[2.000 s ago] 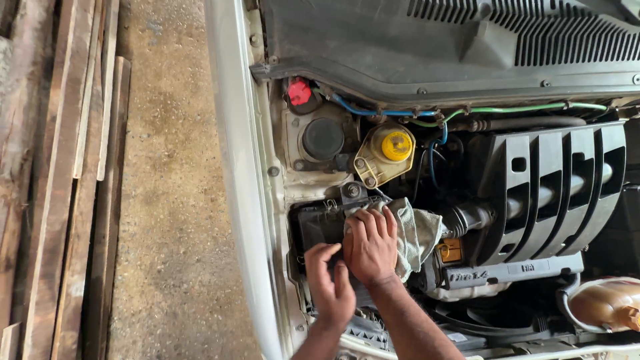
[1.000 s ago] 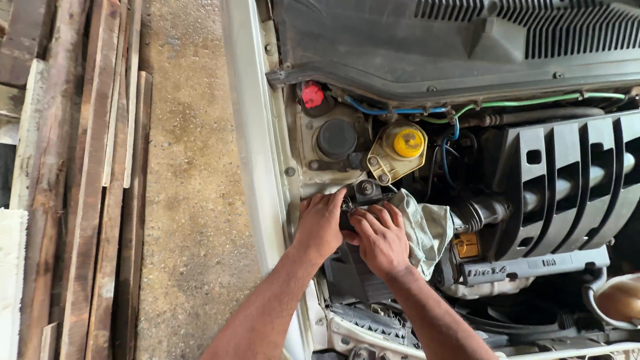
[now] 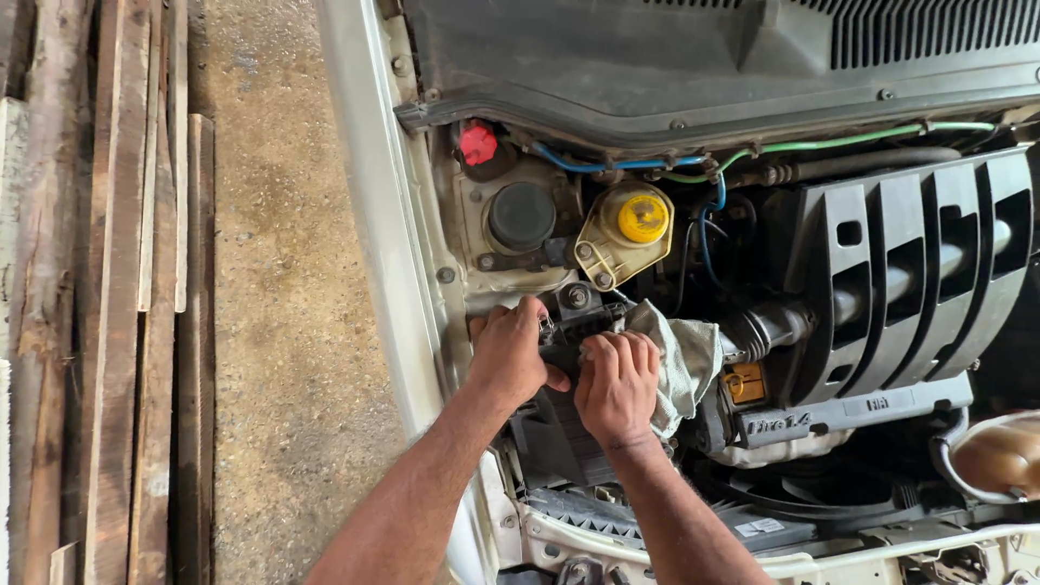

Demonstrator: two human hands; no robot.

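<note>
Both hands are at a black plastic housing (image 3: 561, 439) in a car's engine bay. My left hand (image 3: 508, 353) rests on its upper left edge, fingers bent by a small metal clip (image 3: 546, 327). My right hand (image 3: 619, 386) lies just right of it, fingers curled over the top of the housing; what the fingertips touch is hidden. A pale grey-green cloth (image 3: 678, 366) lies beside the right hand, against the ribbed air hose (image 3: 768, 329). Whether either hand grips anything cannot be told.
Above the hands are a yellow-capped reservoir (image 3: 643, 218), a black round cap (image 3: 522, 216) and a red cap (image 3: 478, 144). The black engine cover (image 3: 894, 276) stands to the right. Beyond the pale fender (image 3: 378, 211), wooden planks (image 3: 118, 325) lie on the concrete floor (image 3: 280, 325).
My left hand has moved from low beside the right hand up to the housing's upper left edge. The right hand, over the cloth two seconds ago, is now left of it on the housing.
</note>
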